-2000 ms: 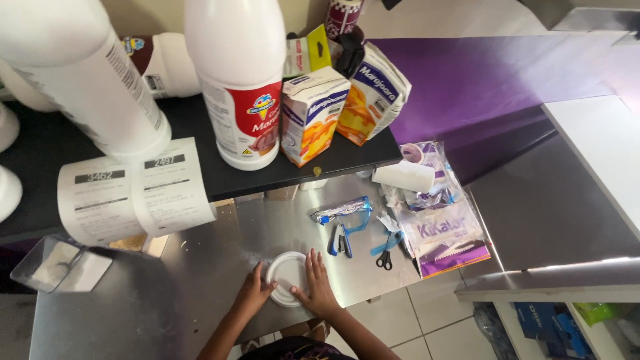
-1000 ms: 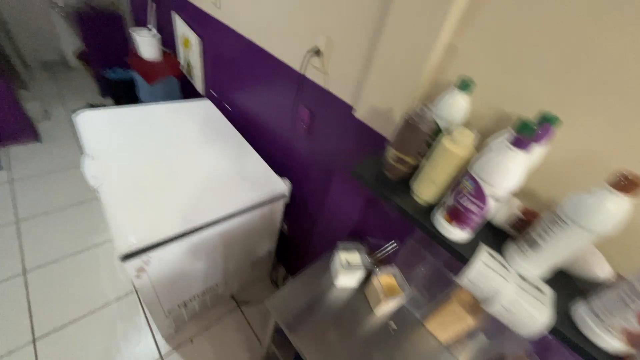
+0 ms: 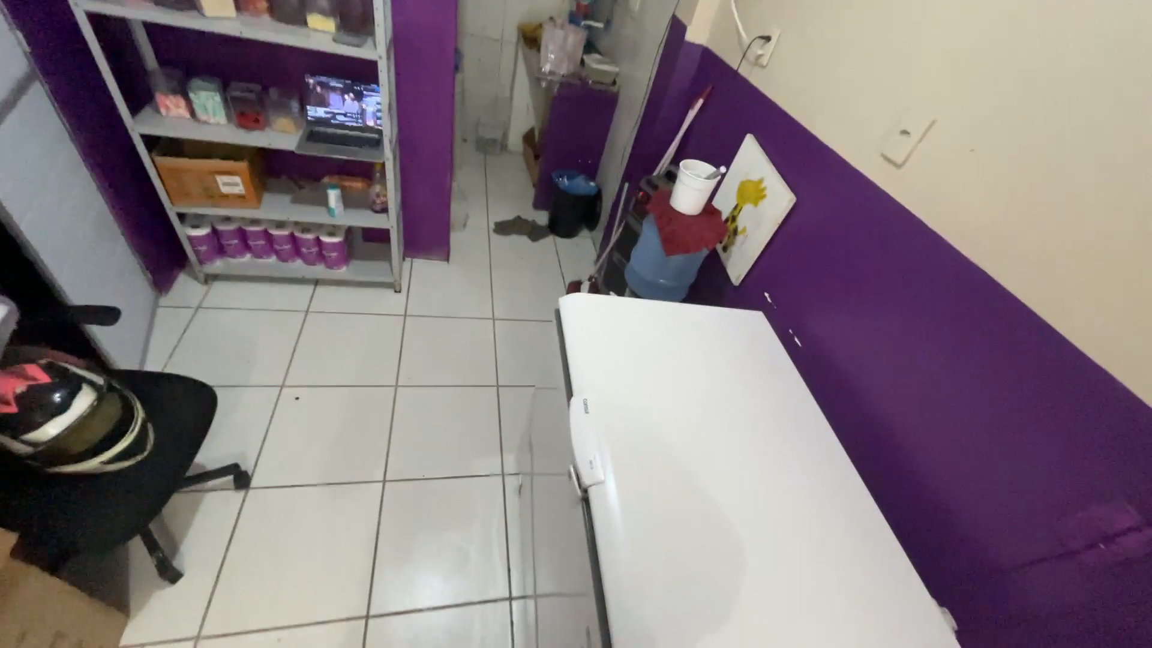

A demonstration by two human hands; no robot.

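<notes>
Neither my left hand nor my right hand shows in the head view, so what they hold cannot be seen. A white chest freezer (image 3: 711, 450) fills the lower right, its lid closed, with a handle (image 3: 585, 441) on the lid's left edge. Beyond its far end, a white plastic bucket (image 3: 694, 187) stands on a red cloth (image 3: 679, 225) over a blue water jug (image 3: 664, 265). A white panel with a yellow giraffe picture (image 3: 756, 211) leans on the purple wall beside them.
Tiled floor (image 3: 441, 432) runs left of the freezer. An office chair (image 3: 162, 423) bearing a helmet (image 3: 72, 414) stands at left, near a cardboard box (image 3: 54, 603). Farther off are a metal shelf unit (image 3: 270, 270) with a laptop (image 3: 342, 112), and a black bin (image 3: 571, 207).
The view has swung from the steel table to the freezer and the room beyond. Two seconds ago both hands were on a round white lid or container; now they are out of view.
</notes>
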